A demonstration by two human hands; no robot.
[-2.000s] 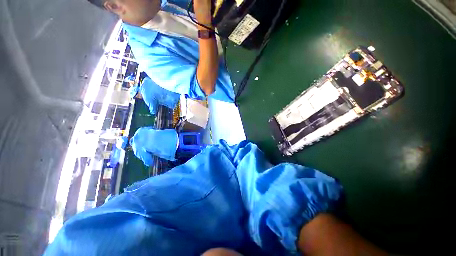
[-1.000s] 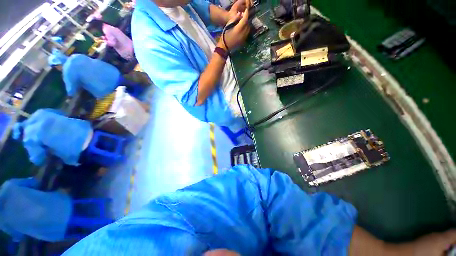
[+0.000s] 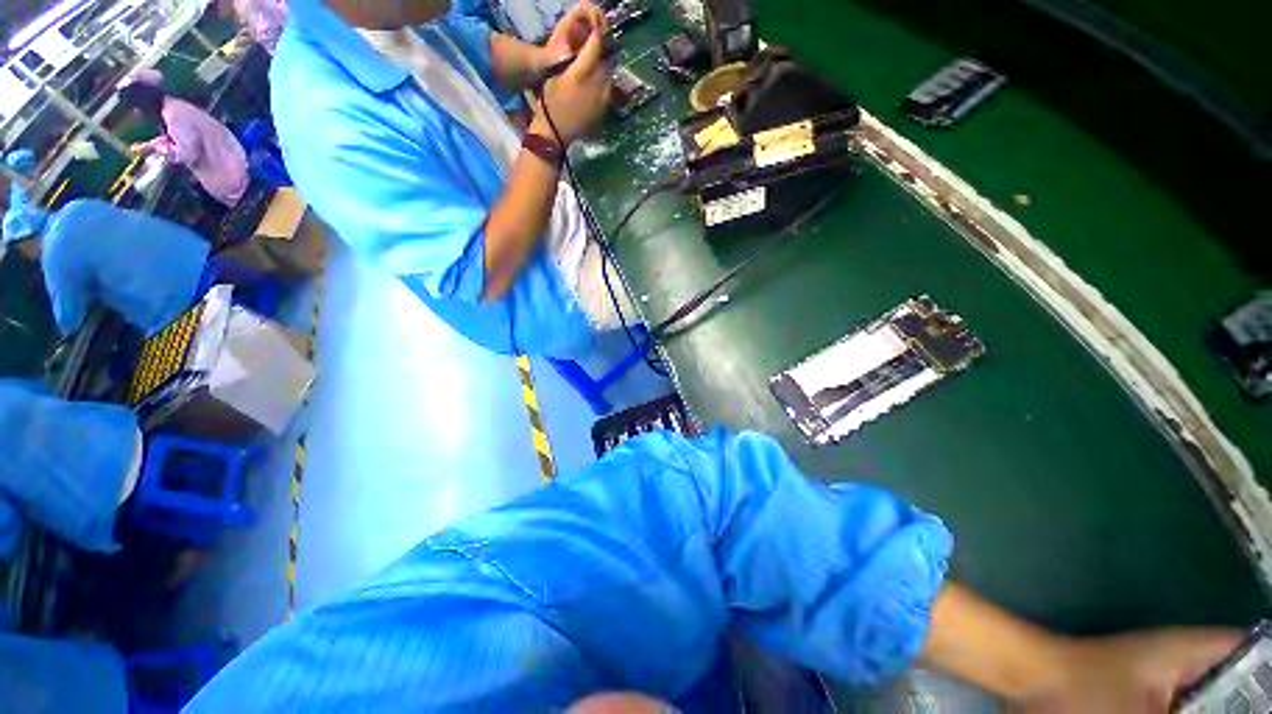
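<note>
An open phone unit point(image 3: 879, 370) lies on the dark green bench point(image 3: 1032, 467), with its circuit board end to the upper right and its pale battery bay to the lower left. My left arm, in a blue sleeve, reaches across the bottom. My left hand point(image 3: 1137, 672) is bare, partly cut off at the lower right corner, and holds another phone unit point(image 3: 1239, 686), of which only a part shows. My fingers are mostly hidden. My right hand is not in view.
A worn pale rail point(image 3: 1060, 265) separates the bench from a green conveyor point(image 3: 963, 42) carrying spaced phones. Black boxes point(image 3: 767, 154) with cables stand ahead. A neighbouring person point(image 3: 405, 181) works there. A dark tray point(image 3: 642, 423) sits below the bench edge.
The view has swung, bringing the rail and conveyor phones in. My left hand, out of frame at first, now shows at lower right with a phone unit. The phone on the bench appears farther left than one second ago.
</note>
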